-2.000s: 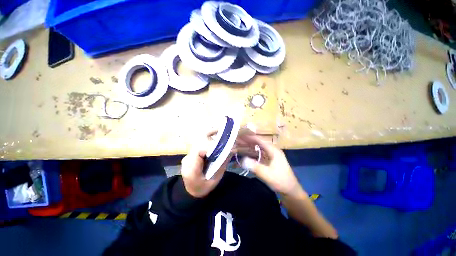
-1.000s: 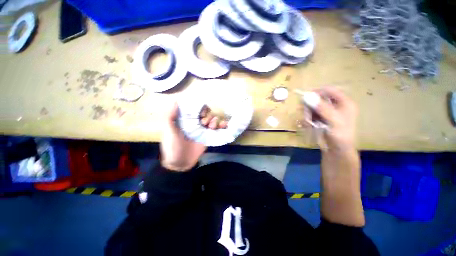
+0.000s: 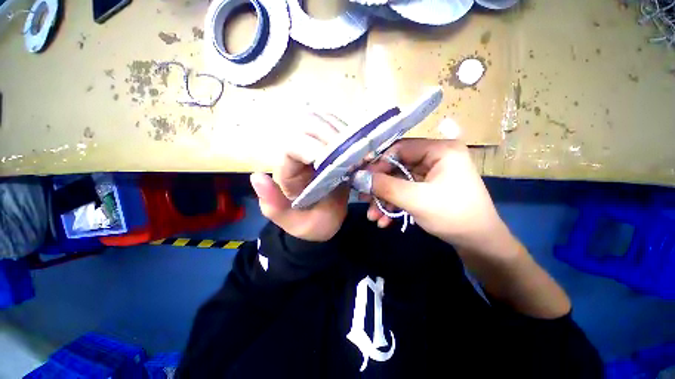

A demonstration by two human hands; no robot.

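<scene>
A grey-white flanged ring (image 3: 366,152) with a dark raised collar is held tilted, nearly edge-on, above the bench's front edge. My left hand (image 3: 307,185) holds it from the left, fingers behind it on the collar side. My right hand (image 3: 429,185) is at its right face, with a pale wrap on the thumb tip and a pale grey cord (image 3: 405,194) curling from the fingers. Where the cord meets the ring is hidden by the fingers. A whitish round spot (image 3: 471,71) lies on the cardboard beyond the hands.
Several grey-white rings (image 3: 248,44) lie at the back of the bench (image 3: 81,111). A loose cord (image 3: 200,92) lies left of centre. A ring (image 3: 41,26), a phone (image 3: 109,7) and part of the cord pile (image 3: 659,22) show at the back. Red stool (image 3: 192,211) and blue stool (image 3: 618,240) stand below.
The ring has turned from face-up to nearly edge-on. My right hand has come from the right of the bench to the ring, with the cord. The view has shifted down toward the bench's front.
</scene>
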